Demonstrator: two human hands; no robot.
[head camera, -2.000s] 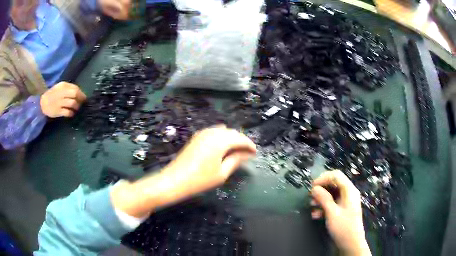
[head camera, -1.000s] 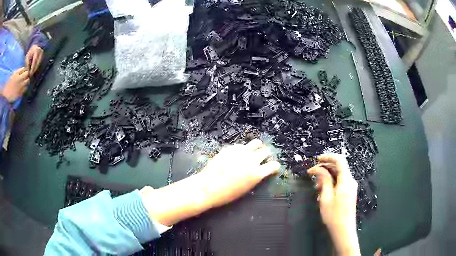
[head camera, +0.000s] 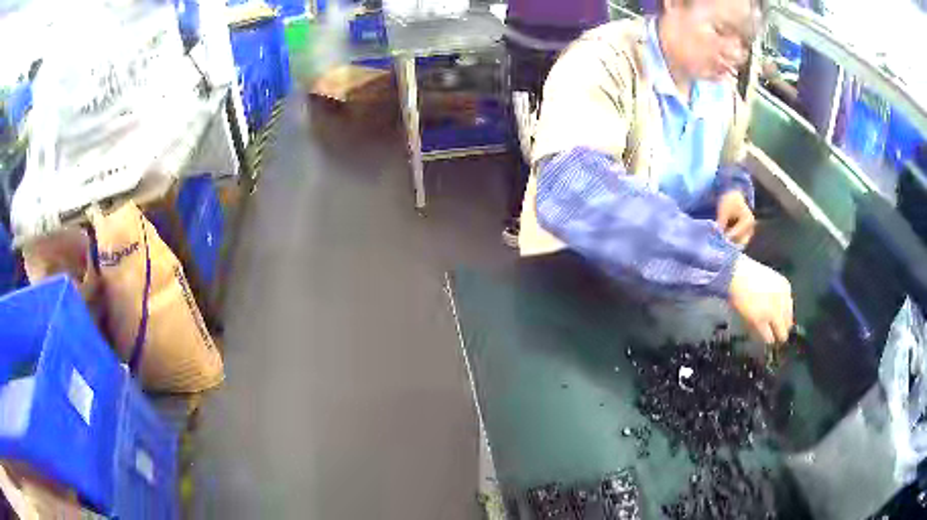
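Observation:
Neither of my hands is in the picture. Nearest in front of me is the green-topped bench (head camera: 529, 406) at the lower right. A loose heap of small black plastic parts (head camera: 701, 396) lies on it. Rows of black parts (head camera: 579, 503) show at the bottom edge, cut off by the frame. A clear plastic bag (head camera: 849, 442) stands at the right edge, partly cut off; its contents are blurred.
A person in a beige vest (head camera: 600, 91) works across the bench, one hand at the heap. Blue bins (head camera: 76, 391), an orange-brown sack (head camera: 152, 305) and a white sack (head camera: 112, 112) stand left of the grey floor aisle. A metal table (head camera: 447, 39) and a carton (head camera: 351, 86) are behind.
The view has swung up and to the left, away from the main heap. Both my hands have left the picture. The other person now shows much more fully, with one hand reaching to the parts.

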